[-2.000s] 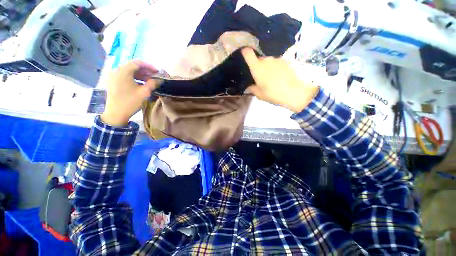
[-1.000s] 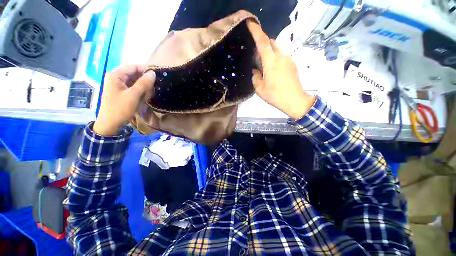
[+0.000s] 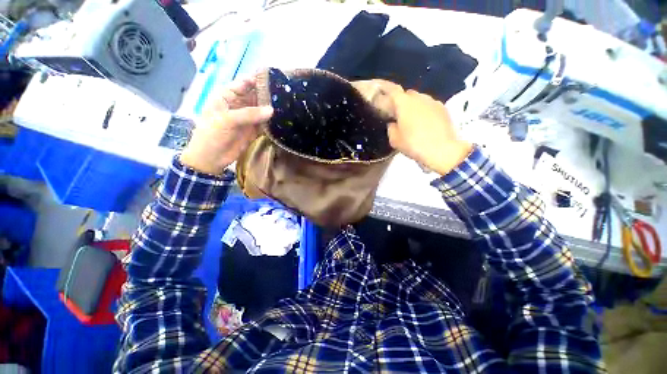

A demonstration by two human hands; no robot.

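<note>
The tan fabric piece point(image 3: 318, 188) is held open in front of me, over the table's front edge. Its black sparkly lining point(image 3: 322, 117) faces up inside the stitched rim. My left hand point(image 3: 228, 128) pinches the rim at the left, thumb on top. My right hand point(image 3: 423, 126) grips the rim at the right; the fingers inside or behind the cloth are partly hidden.
Black fabric point(image 3: 398, 55) lies behind the piece. The white sewing machine point(image 3: 585, 102) stands at the right. Red and yellow scissors point(image 3: 641, 245) lie at the table's right edge, near a "SHUTIAO" marking point(image 3: 570, 177). A grey machine part with a fan point(image 3: 135, 47) is at the left. A blue bin point(image 3: 308, 252) sits below.
The tan piece's opening was narrow, then spread wide with the lining showing; its left side is now raised. Both hands keep their hold. The view has shifted, showing more of the black fabric behind.
</note>
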